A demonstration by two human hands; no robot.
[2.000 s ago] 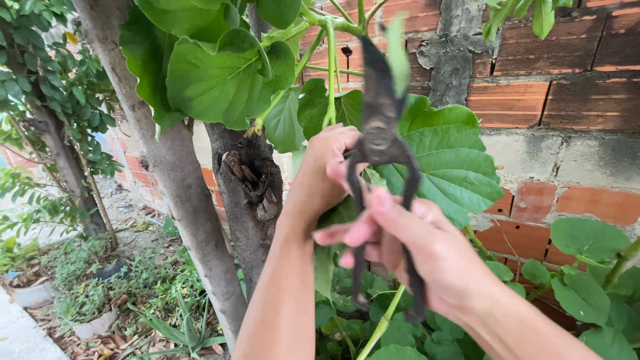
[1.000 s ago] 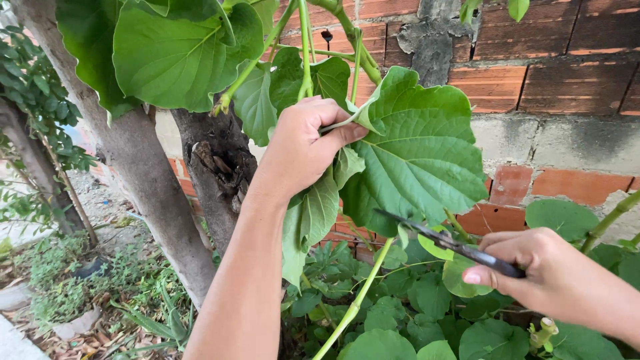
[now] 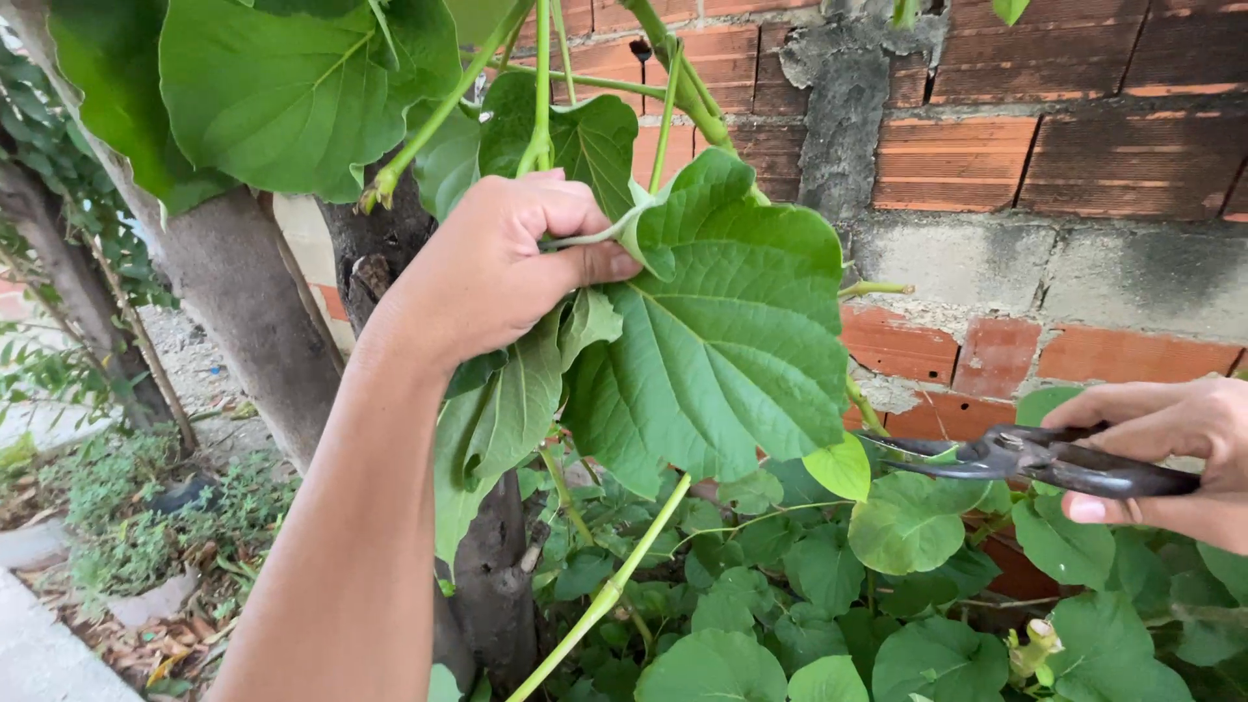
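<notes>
My left hand [image 3: 507,263], near the middle of the view, pinches the stalk of a large green leaf [image 3: 721,331] between thumb and fingers. Paler, folded leaves [image 3: 502,419] hang below that hand; whether it grips them too is hidden. At the right edge my right hand [image 3: 1170,458] is closed around the handles of dark metal pruning shears [image 3: 1014,456]. The shears point left, with a bit of green on the blades, their tip beside the large leaf's lower right edge. Behind the left hand, green stems [image 3: 542,97] hang down.
A brick and block wall [image 3: 975,253] stands close behind the leaves. Tree trunks [image 3: 234,292] rise at the left, and a cut branch stub [image 3: 385,185] juts out near the left hand. Leafy plants [image 3: 829,575] fill the lower right. A pale concrete edge [image 3: 58,643] lies at lower left.
My right hand and the shears have moved from in front of the left hand to the right edge. The left hand still holds leaves.
</notes>
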